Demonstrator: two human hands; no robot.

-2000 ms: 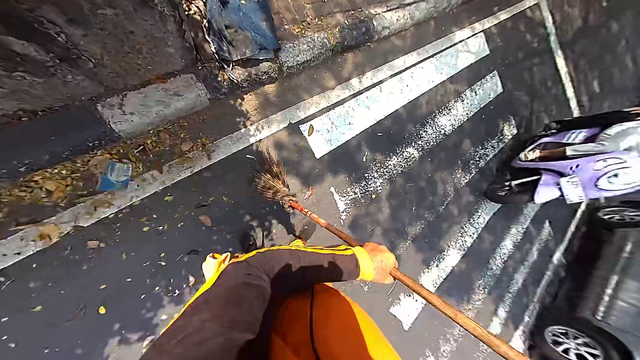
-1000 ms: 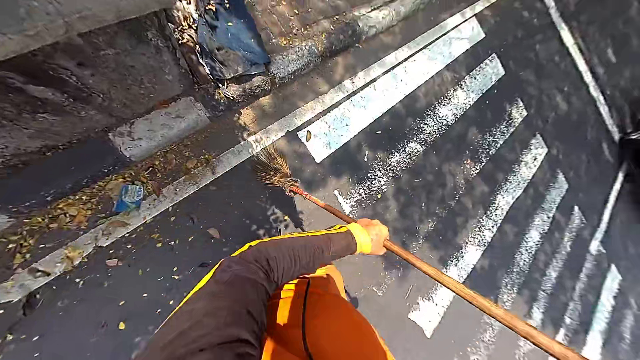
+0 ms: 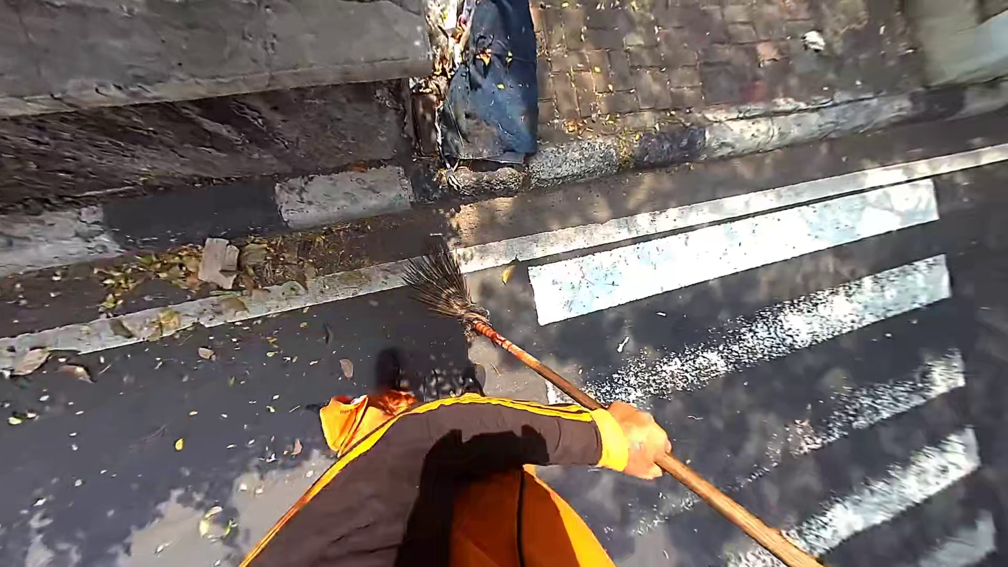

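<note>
My left hand (image 3: 642, 441) reaches across from the left in a dark sleeve with a yellow cuff, closed around the wooden handle of a broom (image 3: 728, 508). The handle slants from the lower right edge up to the stiff bristle head (image 3: 442, 287), which lies over the asphalt at the painted edge line (image 3: 378, 277). Past the frame's lower edge the handle's end is hidden. My right hand is not in view. Dry leaves and a pale flat scrap (image 3: 218, 262) lie in the gutter to the left of the bristles.
A black-and-white kerb (image 3: 342, 197) runs beyond the gutter, with a dark blue cloth or sheet (image 3: 496, 87) hanging at it. Brick paving (image 3: 622, 71) lies behind. White crossing stripes (image 3: 732, 252) cover the road at right. Loose leaves dot the asphalt.
The view has turned noticeably. The purple motorbike and the car at the right in the oldest frame are out of view. My left hand keeps hold of the broom handle.
</note>
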